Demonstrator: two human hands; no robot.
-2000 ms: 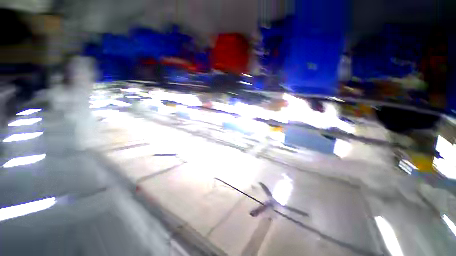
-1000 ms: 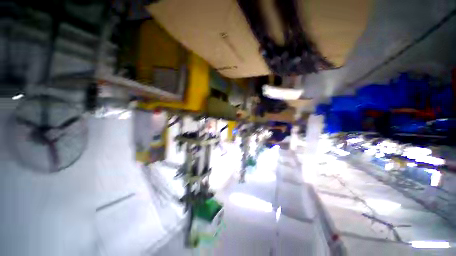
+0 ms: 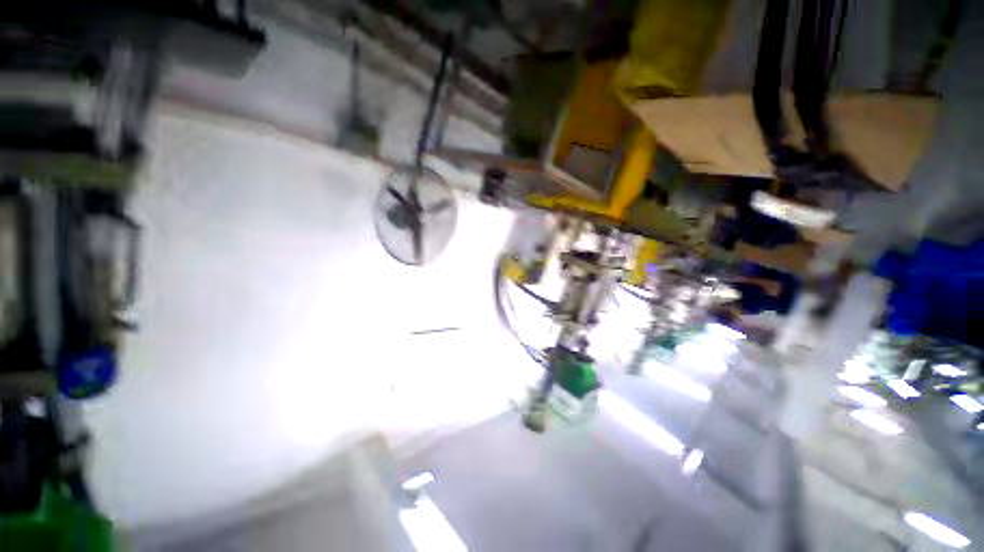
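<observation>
Neither of my hands is in the picture. The view is upside down, tilted and blurred. Nearest in front is an open brown cardboard carton [image 3: 691, 132] at the upper right, with black cable-like strands [image 3: 796, 162] hanging over it. A crumpled yellow bag or sheet [image 3: 678, 45] lies beside it. A press-like machine [image 3: 583, 286] with a yellow base [image 3: 604, 178] and a green-and-white block [image 3: 572, 383] stands near the middle.
A round wall fan [image 3: 415, 216] shows left of the machine against a white wall [image 3: 248, 248]. Another dark machine [image 3: 70, 259] fills the left edge. Blue crates [image 3: 937, 289] are at the right. Ceiling lamps [image 3: 642, 421] glare at the bottom.
The view has swung. The fan, machine and carton have shifted right in the picture, and the blue crates now show only at the right edge. A dark machine has entered at the left.
</observation>
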